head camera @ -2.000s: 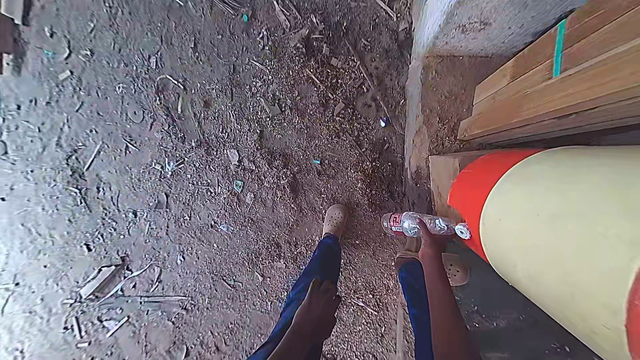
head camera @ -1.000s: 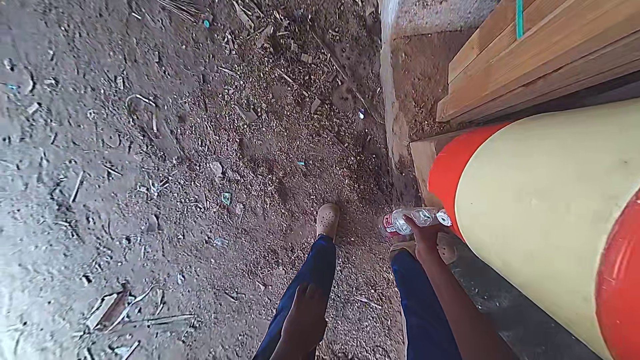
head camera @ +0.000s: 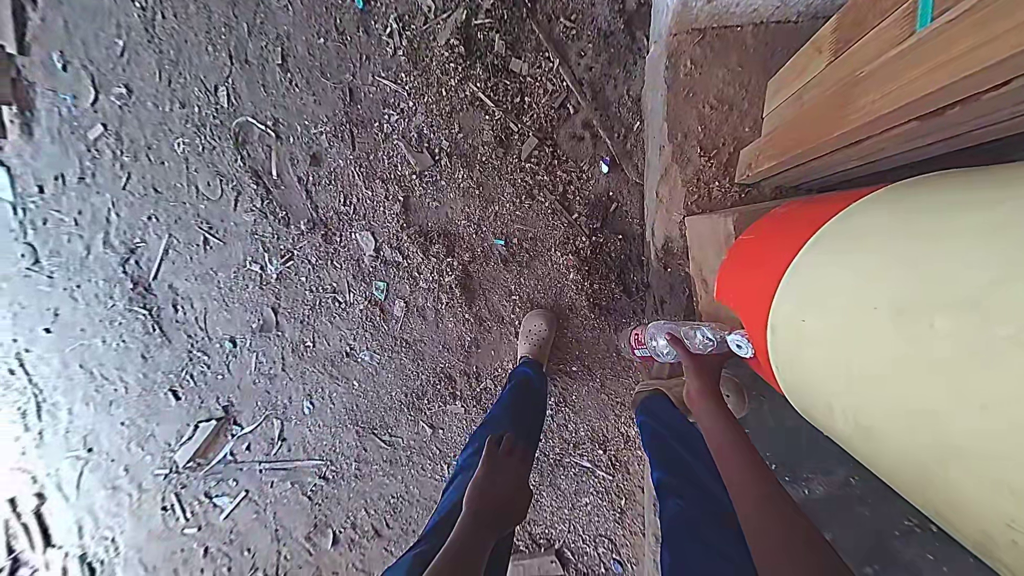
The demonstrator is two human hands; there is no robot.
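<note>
My right hand [head camera: 704,370] grips a clear plastic bottle [head camera: 676,340] with a red label, its white-tipped end beside the orange-red band of a large cream-coloured cylinder [head camera: 896,312]. My left hand [head camera: 498,488] hangs in front of my left trouser leg; its fingers point forward, and I cannot tell whether they are closed. Nothing shows in it. Beneath the bottle, the shoe [head camera: 668,392] on my right foot is partly hidden. The other tan clog [head camera: 537,334] stands on the dirt.
Stacked wooden planks [head camera: 880,96] with a green strap lie at the upper right. A concrete edge [head camera: 658,152] runs along the dirt floor [head camera: 320,320]. Wood scraps [head camera: 204,442] and small litter are scattered on the left, and a wooden block [head camera: 536,563] lies near my left leg.
</note>
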